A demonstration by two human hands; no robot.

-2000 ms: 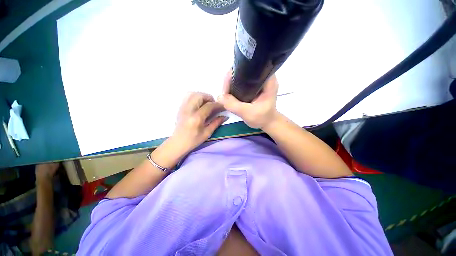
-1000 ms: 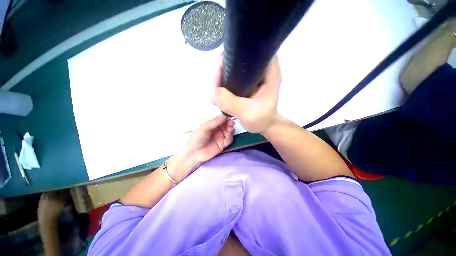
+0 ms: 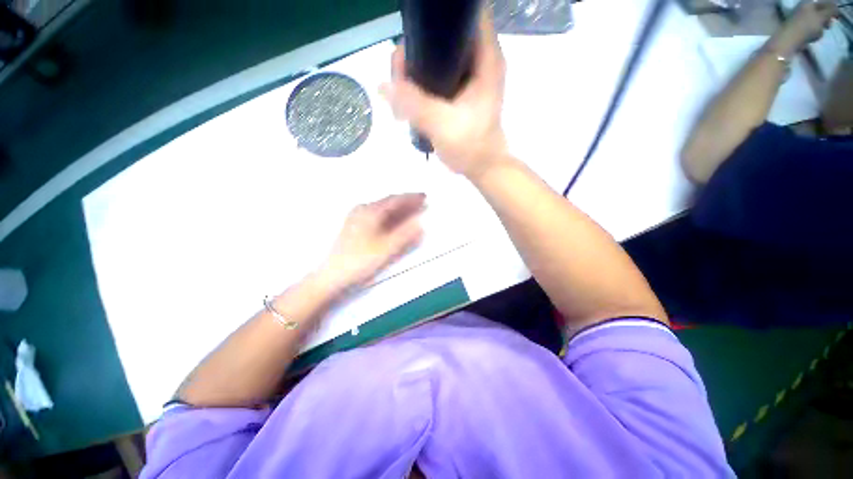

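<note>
My right hand (image 3: 458, 108) grips the black electric screwdriver (image 3: 438, 47), its narrow tip pointing down above the white sheets. My left hand (image 3: 374, 239) is over the white panel (image 3: 196, 253), fingers bent and blurred; I cannot tell whether it pinches anything. A thin dark line, the edge of a panel, runs to the right of my left hand. The round screw dish (image 3: 328, 113), full of small metallic parts, sits on the white sheets up and left of the screwdriver.
The driver cord (image 3: 617, 98) curves down on the right. A clear bag of screws (image 3: 531, 14) lies at the top. Another person's arm (image 3: 734, 117) reaches in at the right. A crumpled tissue (image 3: 32, 379), a thin stick (image 3: 21, 410) and a white object (image 3: 11, 289) are at left.
My right hand has lifted the screwdriver up and away from my body. My left hand has parted from the tip. The view has shifted, showing the whole dish, the bag and more of the other person's arm.
</note>
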